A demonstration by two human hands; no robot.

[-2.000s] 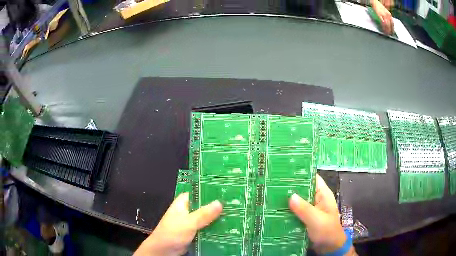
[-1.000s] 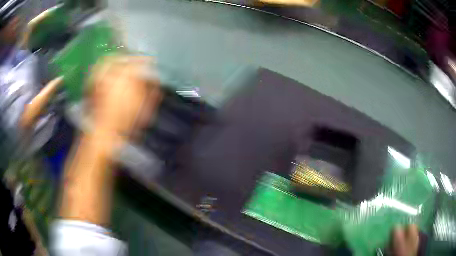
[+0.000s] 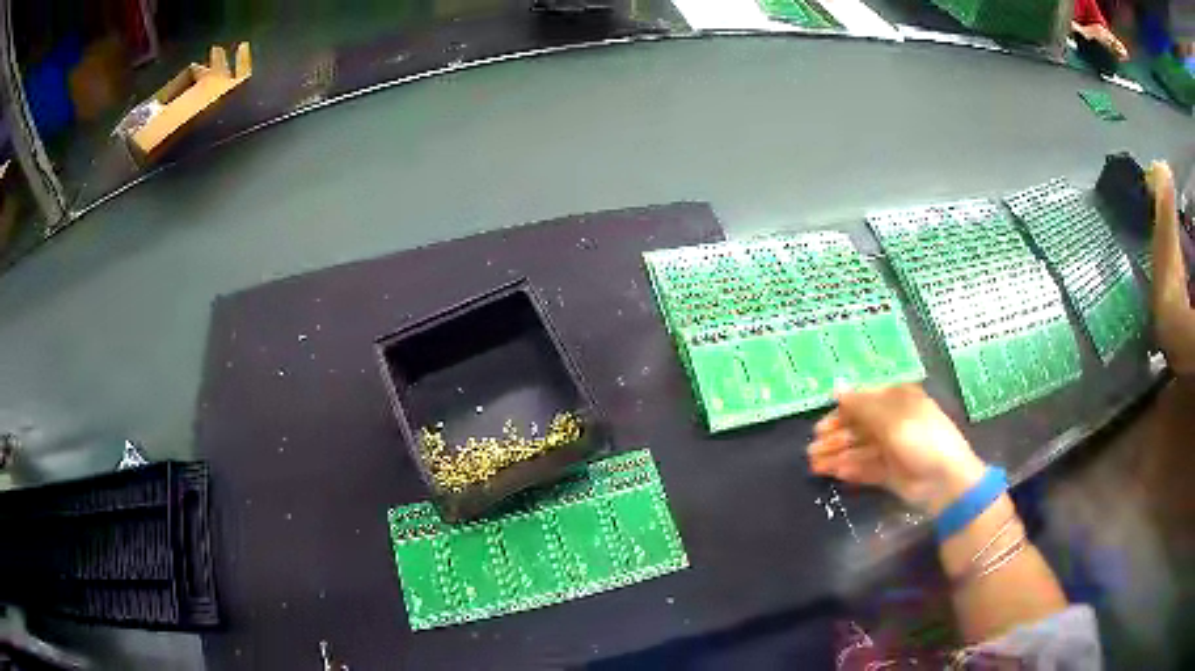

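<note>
My right hand (image 3: 898,446), with a blue band and thin bracelets on its wrist, is at the lower edge of the nearest group of overlapped green PCB panels (image 3: 786,374). Its fingers are loosely curled, the thumb is apart from them, and nothing shows in it. My left hand is out of the picture. A black component bin (image 3: 492,347) stands on the dark mat, with small gold parts (image 3: 492,455) heaped along its near side. A green PCB panel (image 3: 544,551) lies in front of the bin, its far edge partly covered by the bin.
More overlapped panels (image 3: 1009,374) lie to the right, with another group (image 3: 1107,315) beyond. A black slotted rack (image 3: 98,544) is at the left edge. Another person's arm (image 3: 1169,262) reaches in at the far right. An open cardboard box (image 3: 190,108) is at the upper left.
The large panel held in both hands is out of my hands. The bin and its gold parts are uncovered. My left hand has left the picture, and the view has turned to the right.
</note>
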